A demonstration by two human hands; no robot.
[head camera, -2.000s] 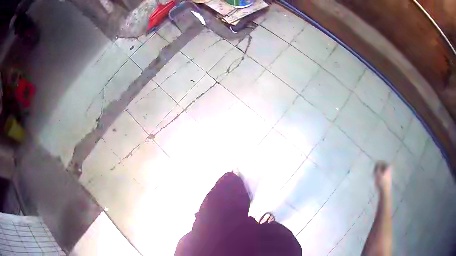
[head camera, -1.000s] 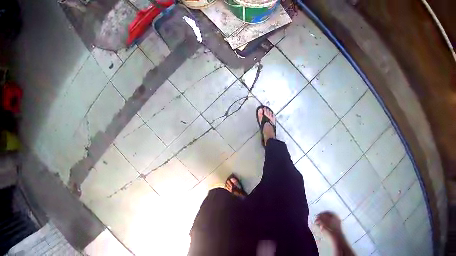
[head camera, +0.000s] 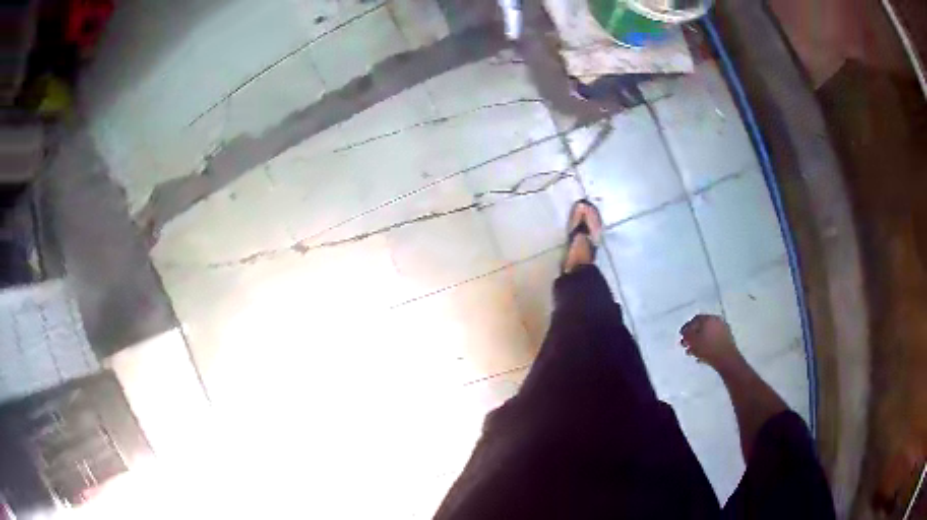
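My right hand [head camera: 708, 340] hangs over the floor at the right, below a dark sleeve. It is slightly blurred, with the fingers curled in; whether it holds anything small cannot be told. My left hand is not in the picture. Nearest in front of me is the pale tiled floor [head camera: 447, 244], with cracks and a strong white glare at the lower left. My dark clothing [head camera: 600, 406] fills the lower middle, and one sandalled foot [head camera: 582, 229] shows beyond it.
A green bucket [head camera: 635, 25] stands on a pale board [head camera: 630, 59] at the top. A blue line [head camera: 778, 218] runs along the wall's foot at the right. A grey strip [head camera: 305, 107] crosses the floor. Blurred red [head camera: 91, 22] and yellow [head camera: 51, 94] things lie at the upper left.
The view has turned and moved over the floor, so the bucket stands further right. My right hand has moved up in the picture, with more forearm and sleeve showing. Only one foot is visible now.
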